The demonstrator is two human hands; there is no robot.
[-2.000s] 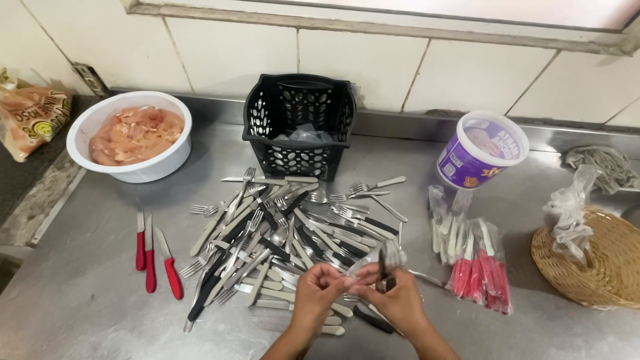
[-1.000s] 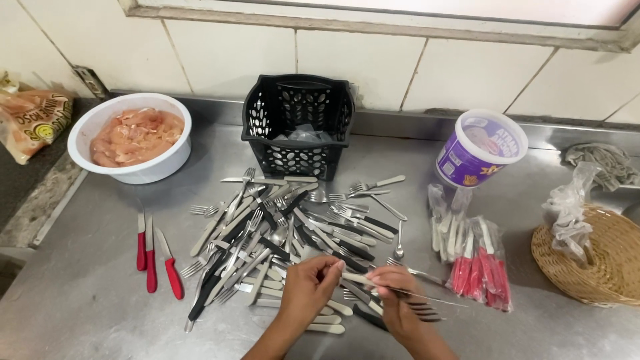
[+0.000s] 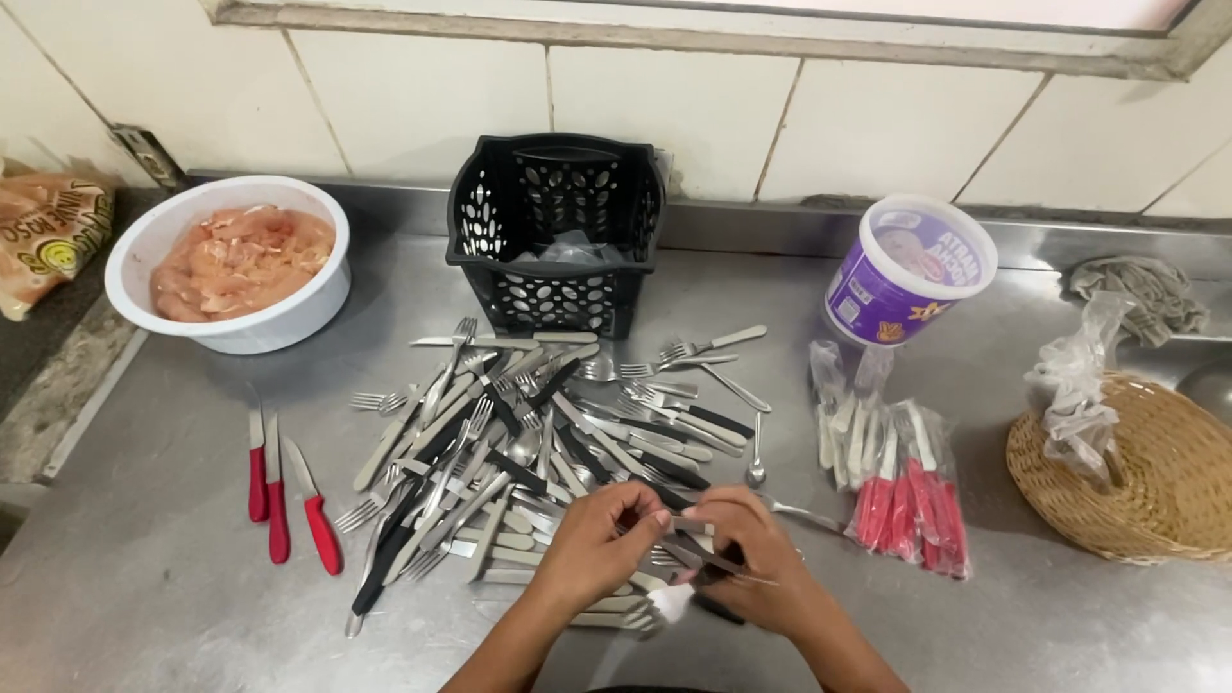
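Observation:
A pile of forks and table knives [image 3: 520,462] with pale and black handles lies on the steel counter. Over its lower right part, my right hand [image 3: 751,558] is closed around a fork [image 3: 669,599] and what looks like a table knife, tines pointing down. My left hand [image 3: 606,539] meets it at fingertip height, thumb and forefinger pinched; whether something thin is between them cannot be told. To the right lie bagged cutlery with white handles [image 3: 849,433] and with red handles [image 3: 910,515]. Three red-handled knives [image 3: 279,510] lie on the left.
Behind the pile stands a black plastic basket [image 3: 553,298] holding clear plastic. A white basin [image 3: 231,332] of raw meat is at the back left, a purple and white tub [image 3: 890,298] at the back right. A wicker basket [image 3: 1155,481] with plastic wrap and a grey cloth [image 3: 1136,289] are far right.
The held fork's tines pointed right one second ago and now point down, below my right hand. My left hand stays close beside the right.

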